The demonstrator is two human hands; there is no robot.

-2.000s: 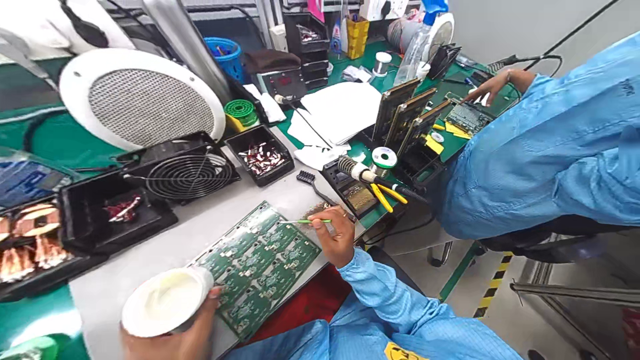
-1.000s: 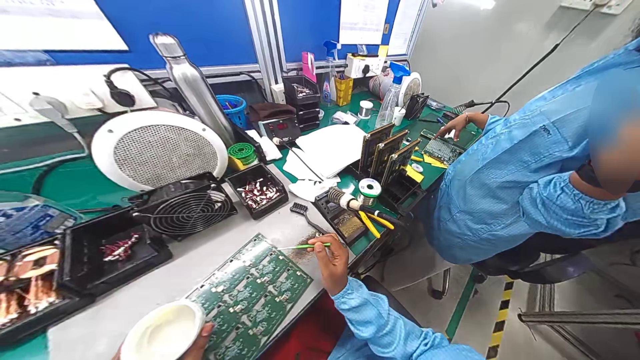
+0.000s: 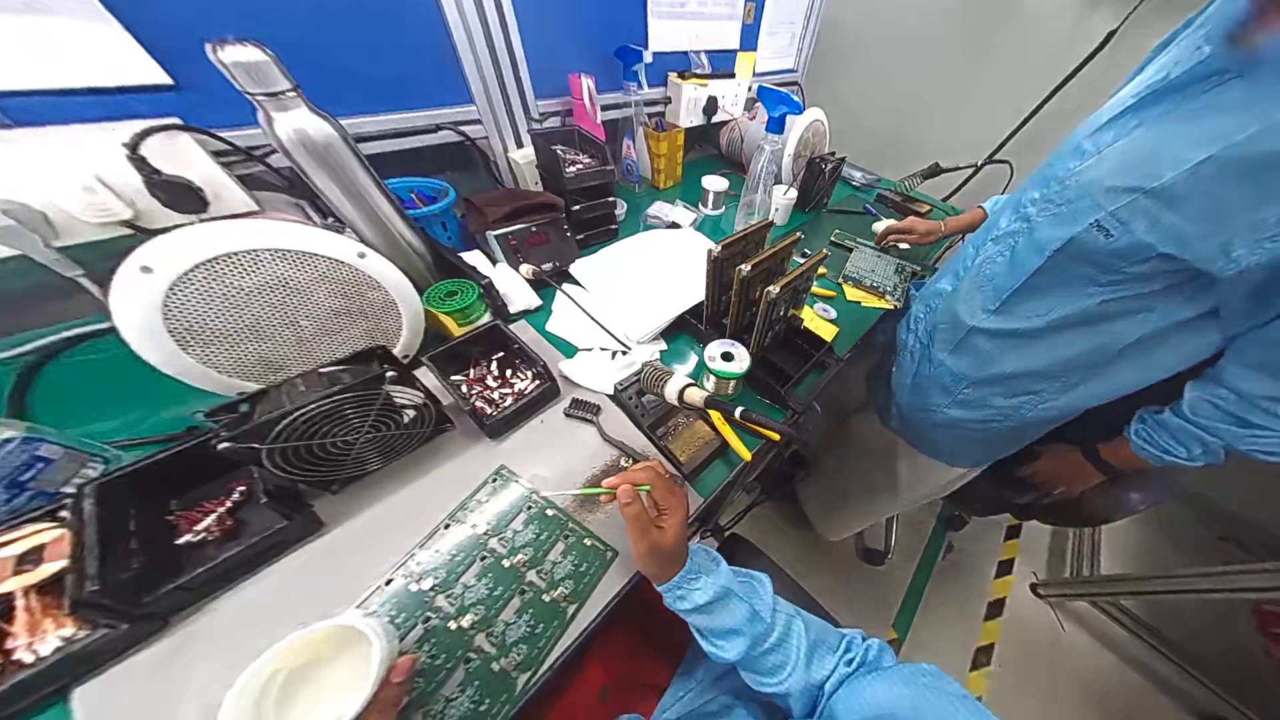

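Observation:
My right hand [image 3: 652, 515] pinches a thin green-handled tool [image 3: 610, 491], its pale tip over the far right corner of a green printed circuit board panel [image 3: 500, 600]. Whether the tip touches the board I cannot tell. At the bottom left, my left hand [image 3: 392, 690] holds a round white tub [image 3: 315, 670] with cream-coloured contents, over the panel's near left edge. Only some fingers of that hand show. The panel lies on a light grey work surface. A black brush [image 3: 600, 425] rests just beyond my right hand, beside a soldering iron [image 3: 690, 390] in its stand.
Black bins of small parts [image 3: 492, 385] and a black fan with a wire guard [image 3: 350, 430] line the left. Behind stand a round white speaker-like grille [image 3: 275, 300] and a steel bottle [image 3: 320, 150]. Upright boards [image 3: 760, 285] and a solder spool [image 3: 726, 362] are ahead. At right, a co-worker in blue [image 3: 1040, 260] handles another board.
The view has tilted up, showing more of the blue panel behind the bench. Both hands keep hold of the green-handled tool and the white tub.

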